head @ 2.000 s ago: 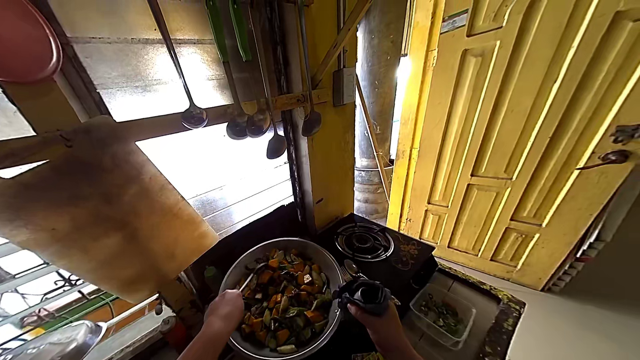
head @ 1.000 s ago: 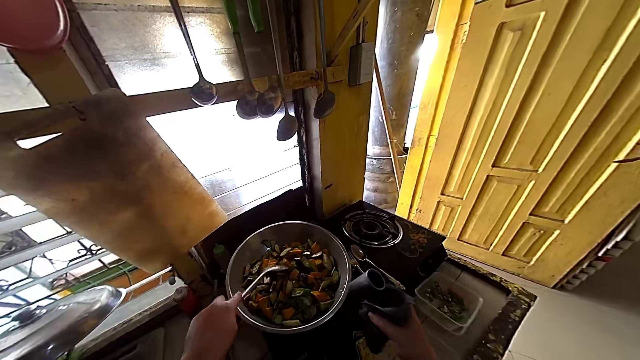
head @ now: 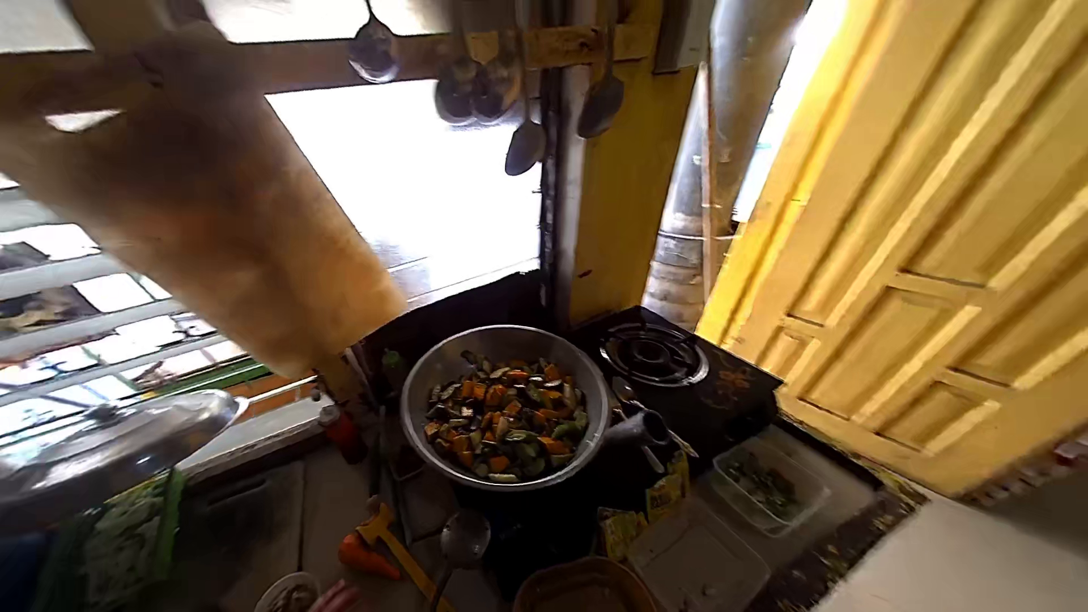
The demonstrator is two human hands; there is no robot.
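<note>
A wide metal pan (head: pixel 602 416) on the stove holds cut orange and green vegetables. A dark cloth or holder (head: pixel 637 430) rests at its right side, with no hand on it. At the bottom edge, only the fingertips of what appears to be my left hand (head: pixel 337 597) show, beside the rim of a small bowl (head: pixel 289 592) of chopped food; the frame cuts off the rest, so its grip is hidden. My right hand is out of view. In front of the pan is a metal ladle (head: pixel 465 540), its handle running out of frame; whether it is held is unclear.
A bare burner (head: pixel 654 354) sits behind right. Nearby are a clear plastic container (head: pixel 769 484) of greens, a carrot (head: pixel 367 557), a yellow-handled tool (head: pixel 399 552), a brown basket or tray (head: pixel 585 586) and a metal lid (head: pixel 127 438). Spoons (head: pixel 525 149) hang above.
My left hand has left the utensil at the pan and come to the small bowl at the bottom. My right hand has let go of the dark cloth and left view.
</note>
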